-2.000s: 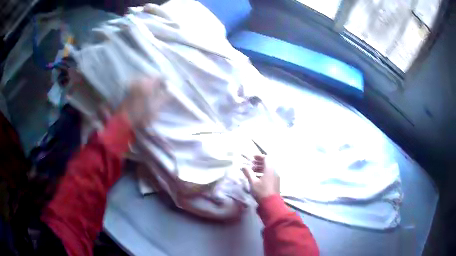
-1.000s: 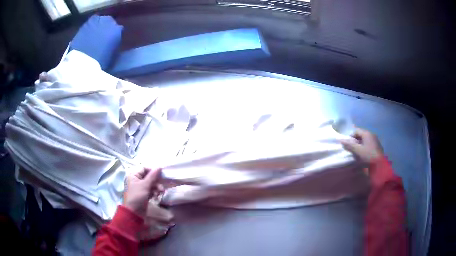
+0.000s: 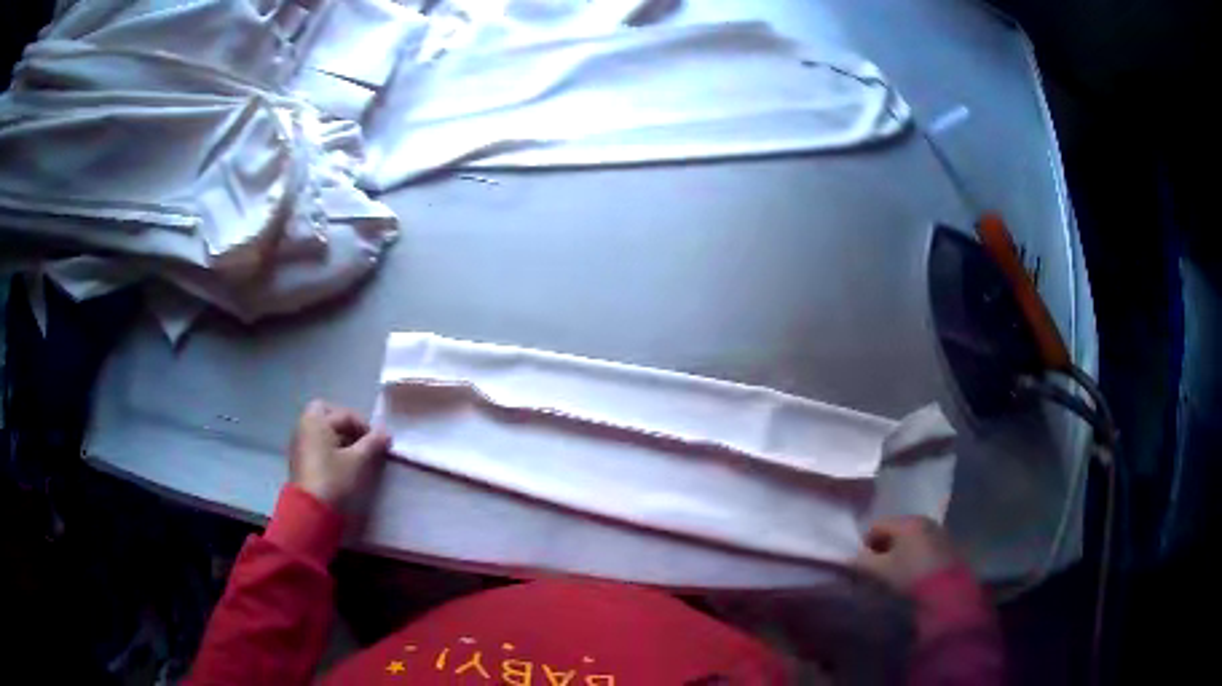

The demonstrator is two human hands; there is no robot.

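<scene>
A long white sleeve (image 3: pixel 630 436) lies flat along the near edge of the pressing table, with a seam running along its length and its right end partly folded. My left hand (image 3: pixel 338 456) pinches its left end. My right hand (image 3: pixel 905 550) pinches its near right corner. The iron (image 3: pixel 985 315), with an orange-brown handle, rests at the table's right side, beyond the sleeve's right end.
A crumpled white heap (image 3: pixel 161 148) lies at the far left. Smooth white pieces (image 3: pixel 643 101) lie at the far side of the grey table (image 3: pixel 643 268). A small white stick (image 3: pixel 949 119) lies beyond the iron, whose hose (image 3: pixel 1102 536) trails off the right side.
The view has turned down and right. The sleeve, earlier held stretched beside the heap, now lies at the near edge, apart from the heap. The iron has come into view.
</scene>
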